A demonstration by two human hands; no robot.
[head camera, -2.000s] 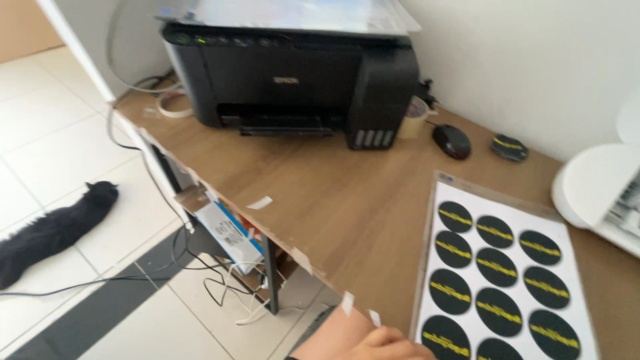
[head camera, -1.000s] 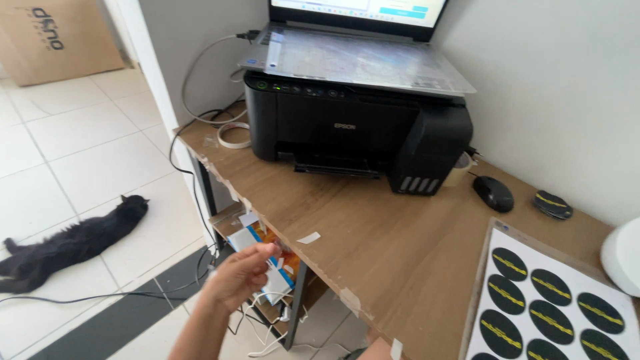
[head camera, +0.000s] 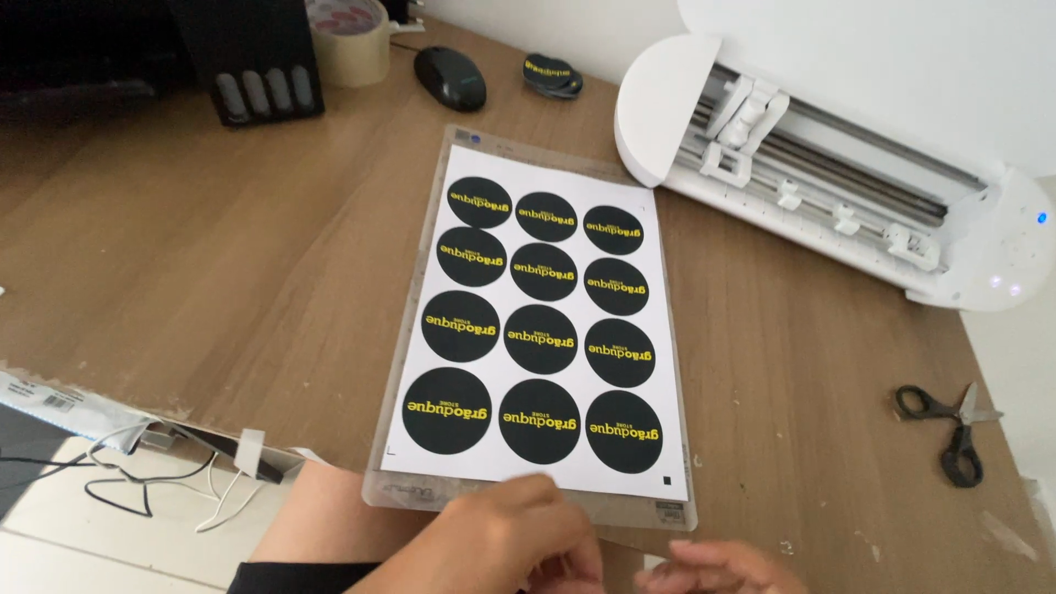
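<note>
A white sheet of round black stickers with yellow lettering (head camera: 540,338) lies on a translucent cutting mat (head camera: 388,487) on the wooden desk. My left hand (head camera: 511,536) is at the mat's near edge, its fingers bent downward; what lies under them is hidden. Just to the right, my right hand (head camera: 718,569) is partly cut off by the bottom of the view, its fingers loosely curled. A small white piece (head camera: 653,563) shows between the hands; whether a finger touches it I cannot tell.
A white cutting machine (head camera: 792,181) stands open at the back right. Black-handled scissors (head camera: 961,429) lie at the right. Along the back are a black printer (head camera: 264,58), a tape roll (head camera: 351,41), a computer mouse (head camera: 450,78) and stacked round stickers (head camera: 553,76). Cables (head camera: 140,478) hang below the desk's left edge.
The view has swung right, bringing the cutting machine and scissors into sight. My left hand, raised by the desk's left edge a second ago, is now at the mat's near edge. My right hand has appeared.
</note>
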